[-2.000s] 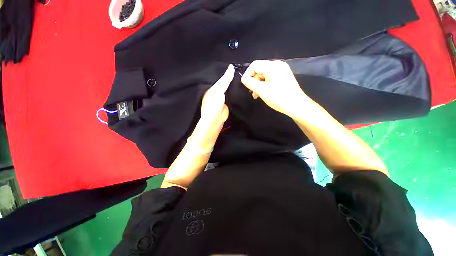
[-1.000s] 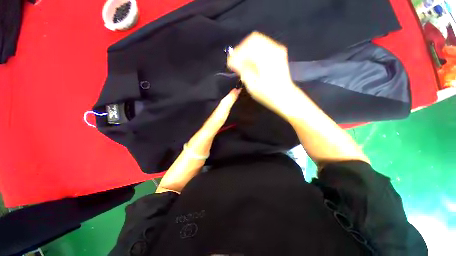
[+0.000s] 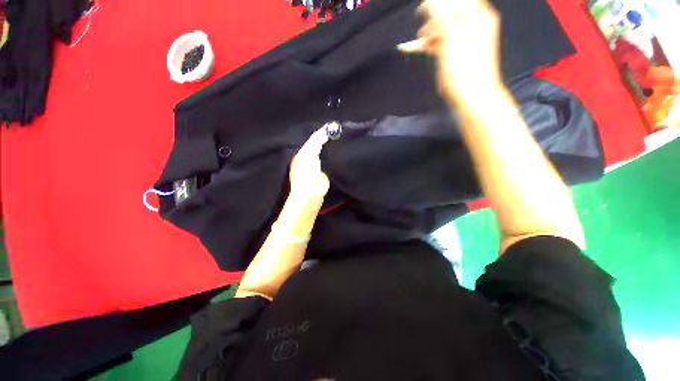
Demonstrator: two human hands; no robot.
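The dark coat (image 3: 276,97) lies on the red cloth with its front edge partly lifted. My left hand (image 3: 308,167) pinches the coat's front edge beside a shiny round button (image 3: 333,130). Another coat button (image 3: 334,102) lies just above it, and one (image 3: 224,152) is near the collar. My right hand (image 3: 451,30) is raised over the upper part of the coat, blurred and cut by the top edge; its fingers look bent. No needle or thread can be made out. Bluish-grey lining (image 3: 548,111) shows at the right.
A white bowl (image 3: 176,59) of small dark pieces stands at the upper left on the red cloth (image 3: 97,186). Loose buttons (image 3: 324,7) lie at the top edge. A hanger hook (image 3: 153,199) sticks out at the collar. Dark garments lie at the left. Coloured items sit at the upper right.
My right hand has moved up and away from the coat's front edge. My left hand still holds the edge, where a button now shows. The view has shifted, bringing loose buttons into sight.
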